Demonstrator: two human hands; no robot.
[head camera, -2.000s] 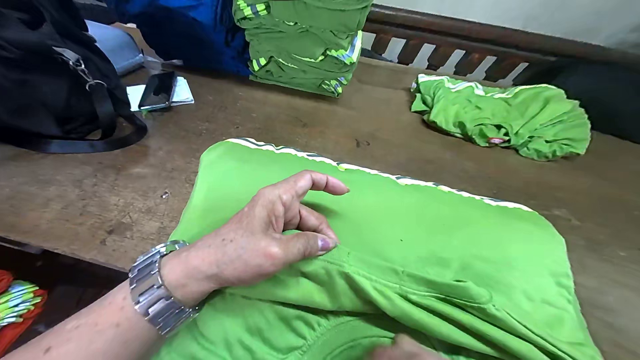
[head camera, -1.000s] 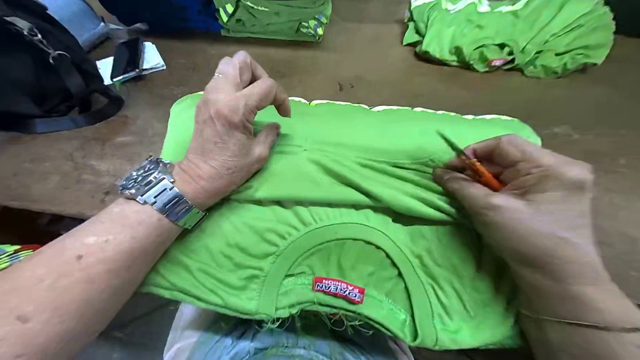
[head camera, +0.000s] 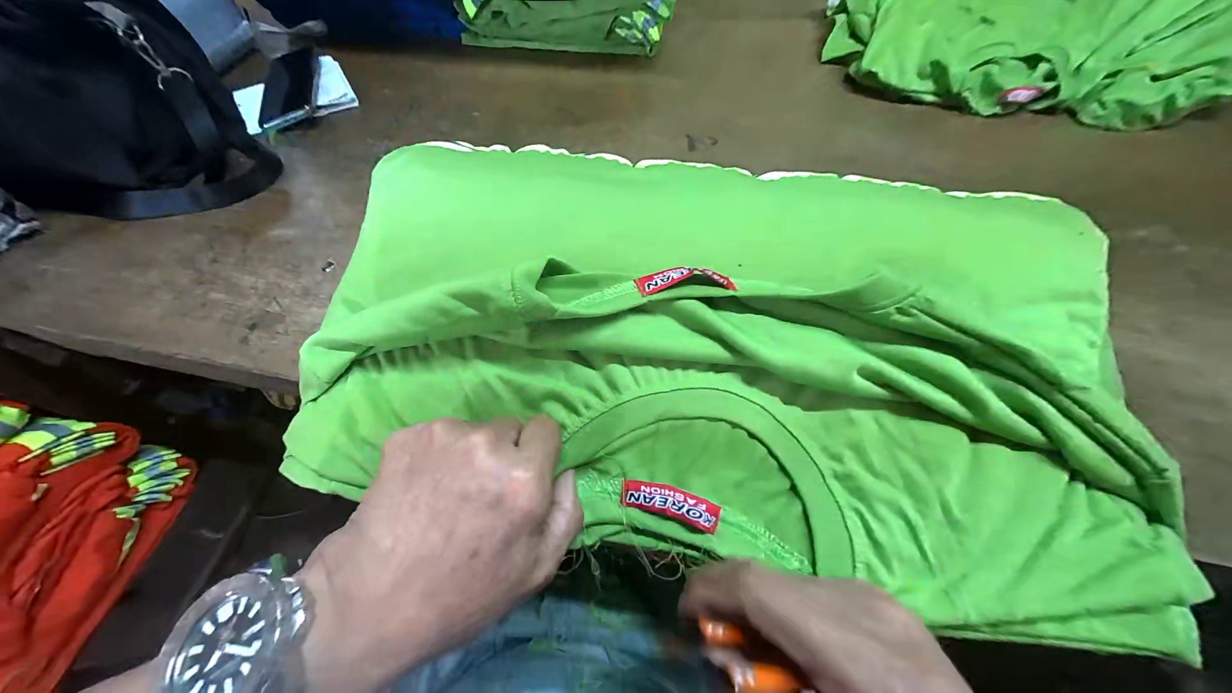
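Green shirts lie layered over the table edge, the nearest with its round neckband towards me. My left hand, a metal watch on its wrist, pinches the left side of that neckband. Beside it, a red woven label is sewn inside the neck, and loose threads hang from the seam below. My right hand, partly blurred, is just below the neck seam and holds an orange-handled tool; its tip is hidden. A second red label shows on the collar of the shirt layer farther up.
On the wooden table are a black bag, a phone on paper, folded green garments and a bunched green garment. Red garments lie at lower left, below the table edge. My lap is under the shirt's neck.
My left hand has come down from the upper fabric to the neckband. My right hand has moved down to the neck seam with the orange-handled tool. Another labelled collar now shows above.
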